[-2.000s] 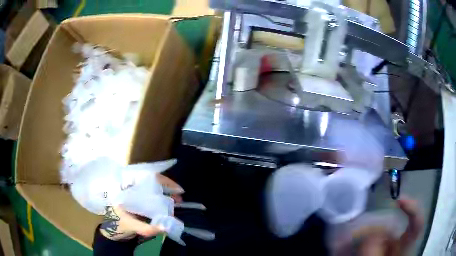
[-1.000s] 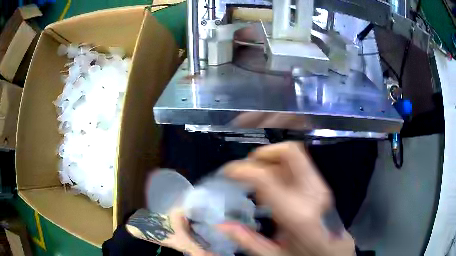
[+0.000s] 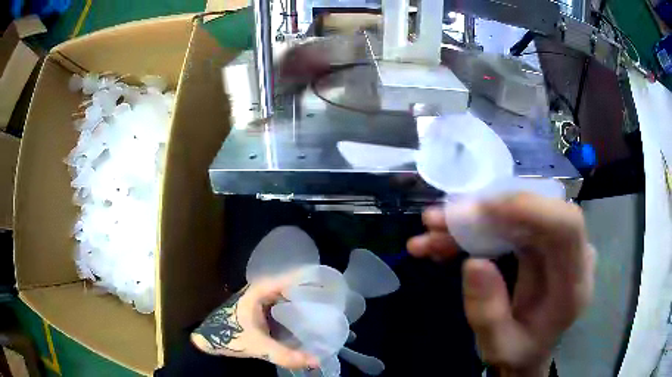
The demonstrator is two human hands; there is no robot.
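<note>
My left hand holds several translucent white fan blades in a stack, low in the middle over the dark lap. My right hand holds a single fan blade by one petal, raised at the front edge of the machine base plate. Its cup-shaped hub faces up and another petal points left over the plate. The right hand is slightly blurred. The pale press head stands behind this blade. The round nest is partly hidden under the press head.
A large open carton full of white blades stands at left. A guide post rises at the plate's left. A blue knob and black hoses are right of the plate. A white table edge runs down the far right.
My hands were close together around the blades a second ago. My right hand has moved up and right with one blade, while my left keeps the stack. The view has shifted slightly.
</note>
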